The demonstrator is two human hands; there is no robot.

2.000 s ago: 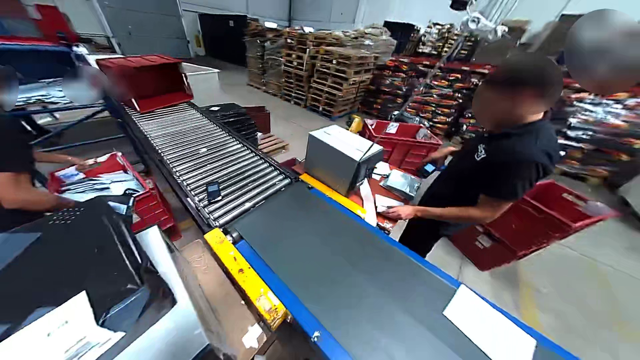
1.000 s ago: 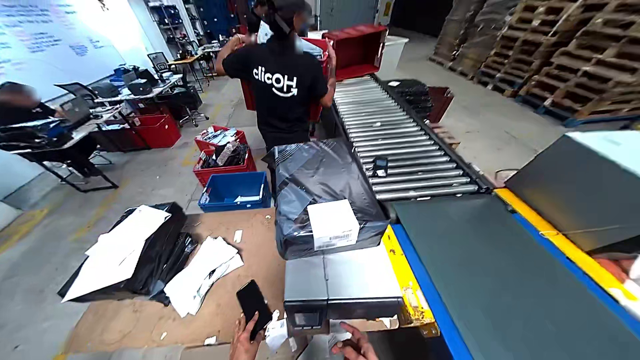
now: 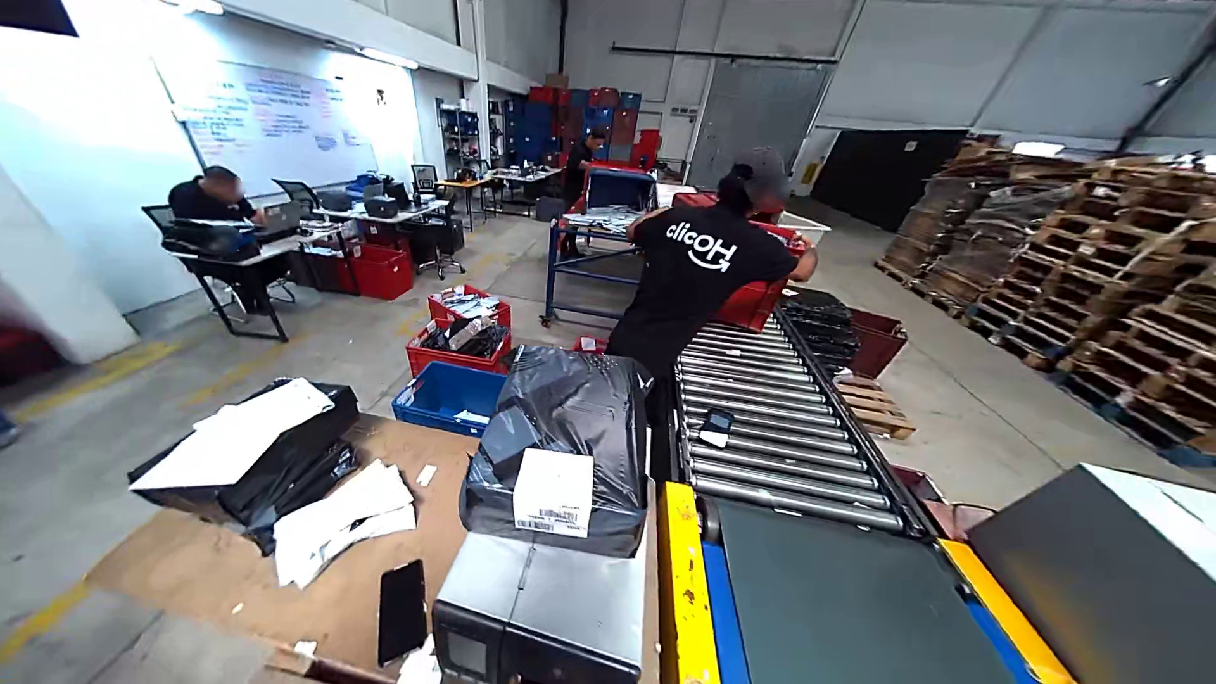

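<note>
Neither of my hands can be made out in this head view. Near the bottom edge, a black smartphone (image 3: 403, 613) lies on the brown tabletop (image 3: 380, 442), just left of a grey and black label printer (image 3: 546, 608). A black plastic-wrapped package (image 3: 560, 408) with a white label (image 3: 554, 489) sits at the printer's back. Loose white papers (image 3: 342, 522) lie left of the phone. Farther left is another black-wrapped package (image 3: 328, 418) with white sheets (image 3: 237, 432) on top.
Right of the table run a dark belt conveyor (image 3: 845, 598) and a roller conveyor (image 3: 779, 418) carrying a handheld device (image 3: 717, 427). A person (image 3: 703, 256) leans over the rollers with a red crate (image 3: 750, 304). A blue crate (image 3: 446, 397) stands behind the table; a large grey box (image 3: 1102, 570) is at right.
Both my hands, seen at the bottom edge one second ago with the left at the phone, have left the view. The person with the red crate has moved right, over the rollers.
</note>
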